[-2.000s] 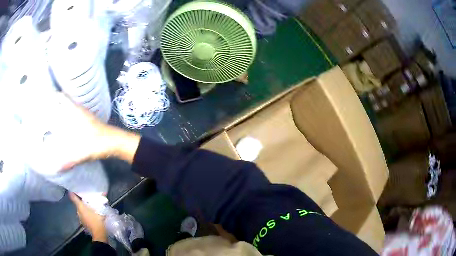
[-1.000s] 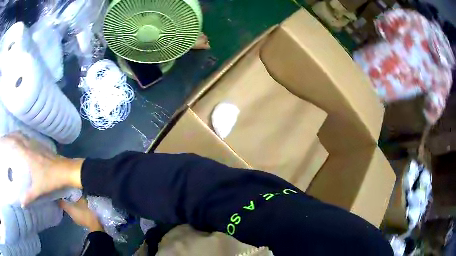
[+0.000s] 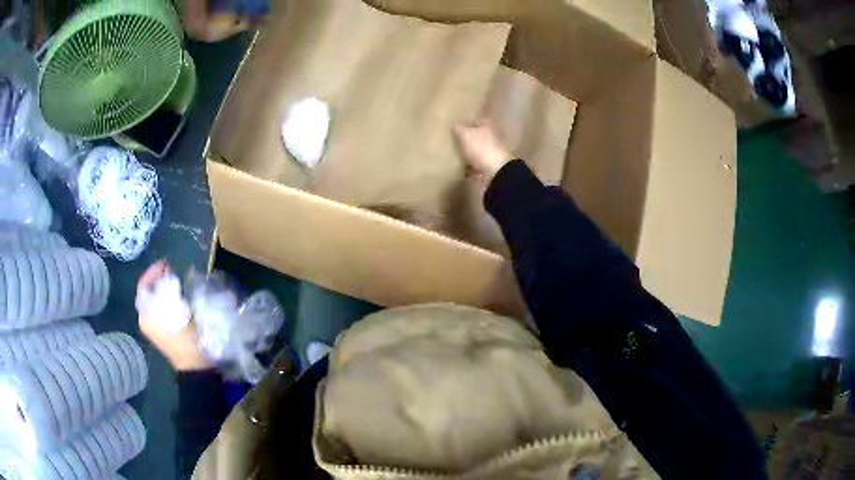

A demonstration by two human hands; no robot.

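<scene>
An open brown carton (image 3: 347, 230) lies in front of me, with a flat cardboard sheet (image 3: 403, 103) inside. A small white lump (image 3: 307, 131) rests on the sheet. My right hand (image 3: 480, 150) is inside the carton, at the sheet's surface; whether its fingers grip the sheet is not clear. My left hand (image 3: 169, 314) is left of the carton, closed on a bunched clear plastic bag (image 3: 234, 323). Stacks of white round ribbed parts (image 3: 75, 389) lie at the left edge.
A green fan (image 3: 112, 70) stands at the upper left with a dark phone-like rectangle (image 3: 161, 133) by its base. A tangled pile of white loops (image 3: 119, 202) lies below it. Part of another person's hand (image 3: 216, 21) shows at the top. Black and white parts (image 3: 755, 52) are at the upper right.
My right hand has left the white stacks and moved right into the carton. My left hand still has the plastic bag. The view has shifted right, so the fan and stacks sit further left.
</scene>
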